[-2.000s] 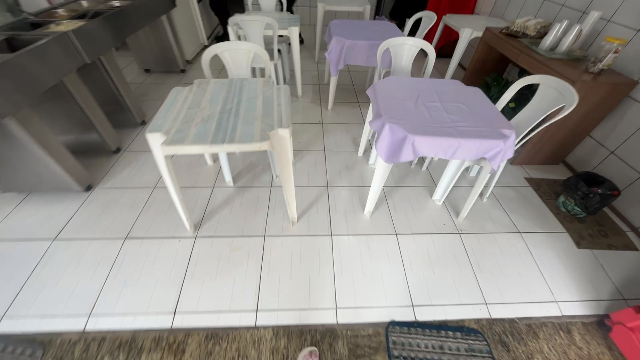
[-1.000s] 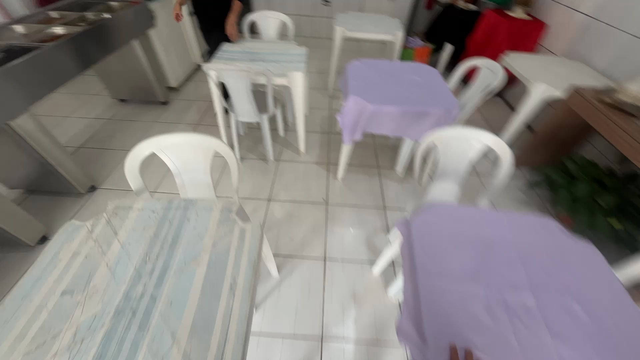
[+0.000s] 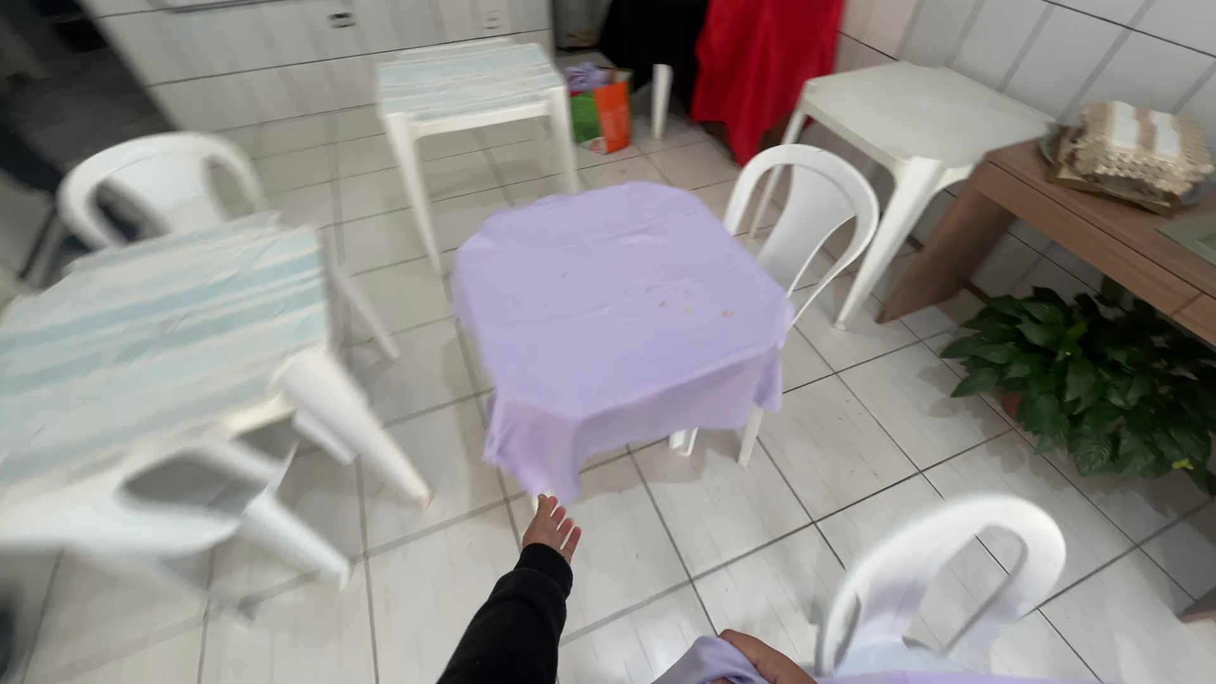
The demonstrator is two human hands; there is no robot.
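My left hand (image 3: 551,528), in a black sleeve, reaches forward with its fingers apart and nothing in it, just below the hanging corner of a purple tablecloth (image 3: 617,294). That cloth covers a square table and has a few small crumbs on it. At the bottom edge my right hand (image 3: 766,657) grips a bunched piece of another purple cloth (image 3: 711,662); the rest of this cloth runs along the lower right edge, partly out of view.
A striped-topped plastic table (image 3: 161,332) stands at left, a white chair (image 3: 950,570) at lower right and another chair (image 3: 807,223) behind the purple table. At right are a leafy plant (image 3: 1083,370) and a wooden sideboard (image 3: 1054,204). A bare white table (image 3: 921,109) stands behind.
The view has moved forward among the tables. Both hands are now in view, the right one gripping purple cloth; one second ago only some fingertips showed over the near purple table.
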